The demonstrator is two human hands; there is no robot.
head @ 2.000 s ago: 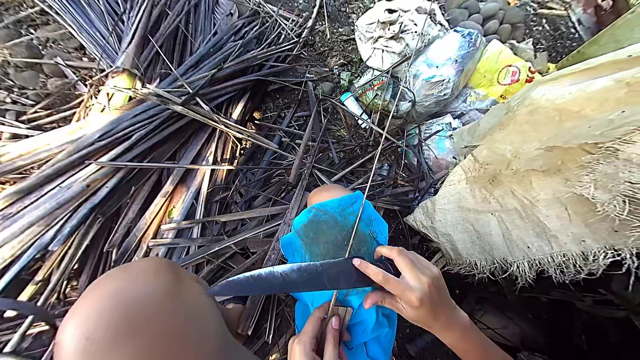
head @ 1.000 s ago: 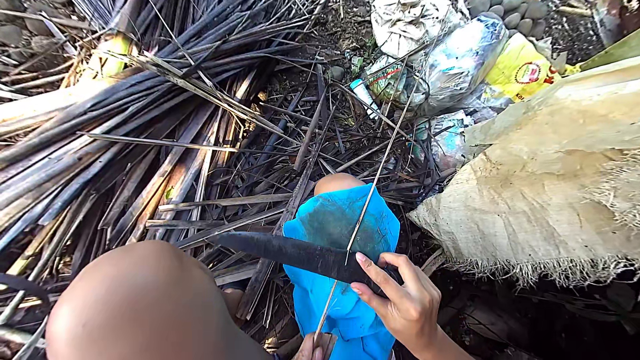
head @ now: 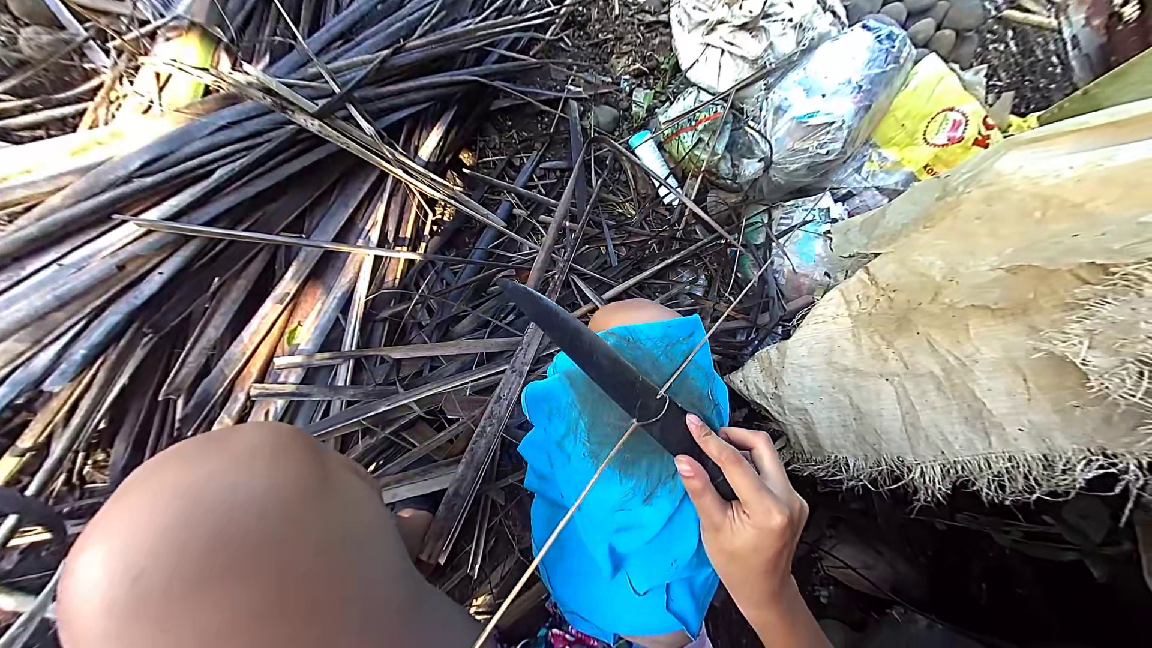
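Note:
My right hand (head: 751, 504) grips a dark knife (head: 598, 360) near its lower right end, thumb and fingers along the blade. The tip points up and left. A thin leaf midrib (head: 576, 499) runs from the bottom edge up to the blade, with a curl of shaving at the blade, and carries on up to the right. Under the blade, a blue cloth (head: 594, 540) with a dark, dusty patch covers one knee. My left hand is out of the frame, below the bottom edge.
Dry palm leaves (head: 270, 180) lie heaped at the left, beside my bare knee (head: 234, 540). Clear plastic bags (head: 837, 90), a yellow bag (head: 936, 117) and a white tube (head: 655, 166) lie at the upper right. A frayed beige sack (head: 972, 360) is at the right.
My left hand, seen at the bottom edge before, has gone out of view. The blade has turned, its tip now pointing more upward. A curl of shaving now shows at the blade.

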